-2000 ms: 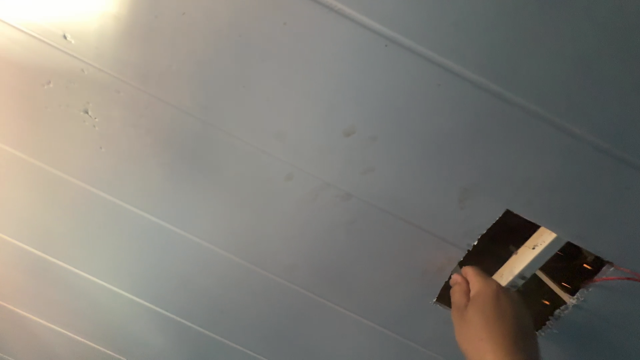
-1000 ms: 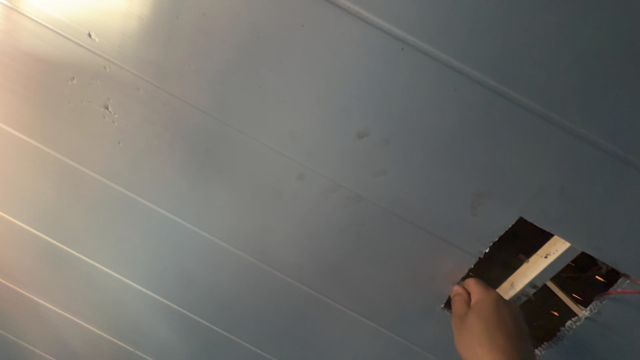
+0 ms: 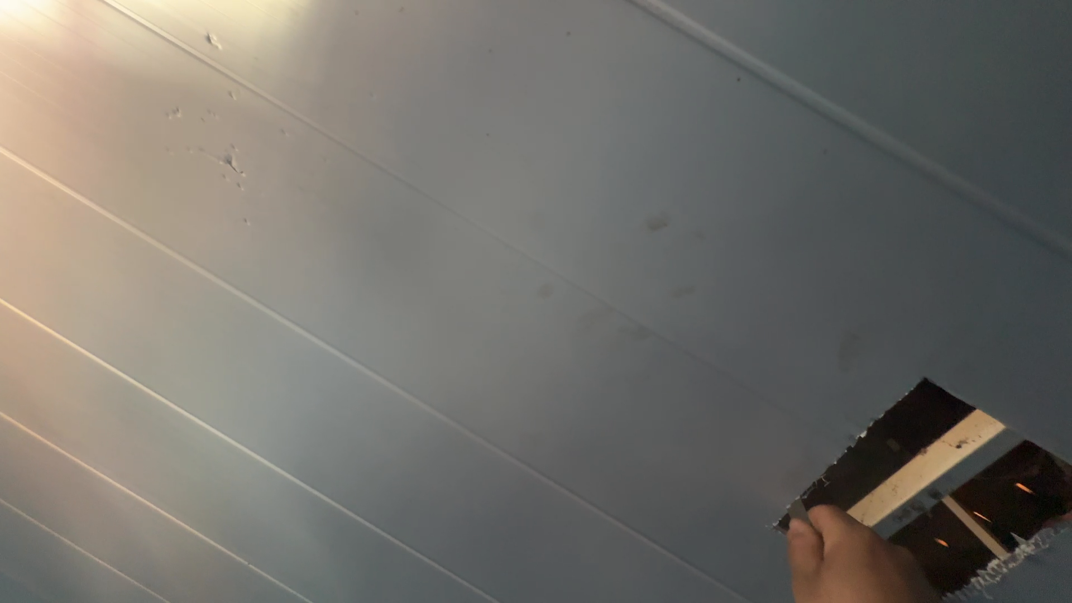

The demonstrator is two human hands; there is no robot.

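My right hand (image 3: pixel 854 553) is at the lower right, thumb and index finger pinched on a small thin grey piece (image 3: pixel 798 511) at the left corner of a rough-cut opening. Whether this piece is a blade or a bit of panel I cannot tell. The opening is cut through grey-white grooved panelling (image 3: pixel 502 352), and its edges are ragged. Inside it a pale metal or wooden bar (image 3: pixel 930 465) runs diagonally, with a thinner pale strip (image 3: pixel 974 528) branching off. The rest of the hole is dark with several small orange glints. My left hand is out of view.
Long parallel grooves and a thicker raised seam (image 3: pixel 804 100) cross the panelling diagonally. Chipped or flaking spots (image 3: pixel 229 161) lie at the upper left, near a bright glare. Faint smudges (image 3: pixel 657 221) mark the middle. White frayed shreds (image 3: pixel 1009 559) line the opening's lower right edge.
My right hand stays by the left corner of the opening, still pinching at its edge. The view has shifted slightly, so the opening appears lower and farther right.
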